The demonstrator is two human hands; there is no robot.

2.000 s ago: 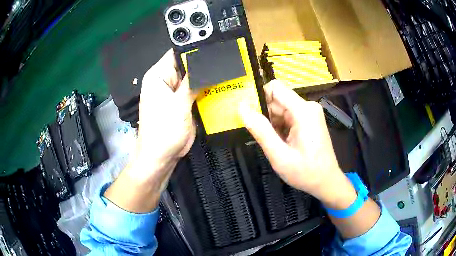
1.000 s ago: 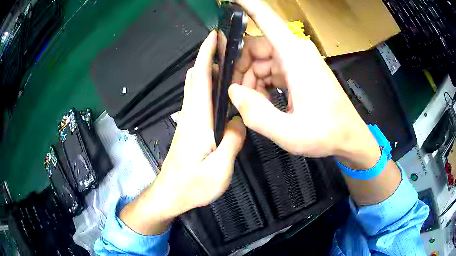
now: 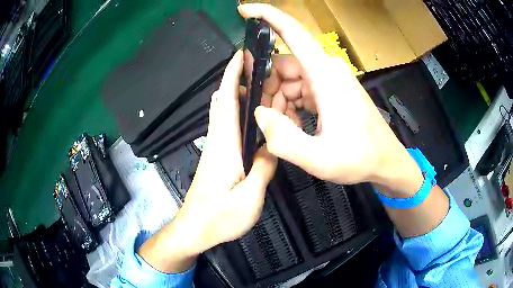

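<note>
A black smartphone body (image 3: pixel 255 95) stands on edge between my hands, seen from its narrow side, with the camera bump at its upper right. My left hand (image 3: pixel 228 163) holds it from the left, with the palm along its flat face and the thumb at the lower end. My right hand (image 3: pixel 332 107) grips it from the right, with a finger over the top end and the thumb on the lower side edge. The yellow battery area is hidden from view. Below the hands lies a black slotted parts tray (image 3: pixel 323 214).
A carton (image 3: pixel 388 34) with yellow pieces stands at the top. Black foam sheets (image 3: pixel 169 67) are stacked at upper left. Handsets with exposed boards (image 3: pixel 93 183) lie at left on clear plastic (image 3: pixel 143 188). A compartment tray (image 3: pixel 436 124) is at right, with blister trays (image 3: pixel 478 39) at upper right.
The phone has turned from its yellow-labelled back facing me to edge-on. My right hand has moved up around its top end. Over the last second the hands have barely moved.
</note>
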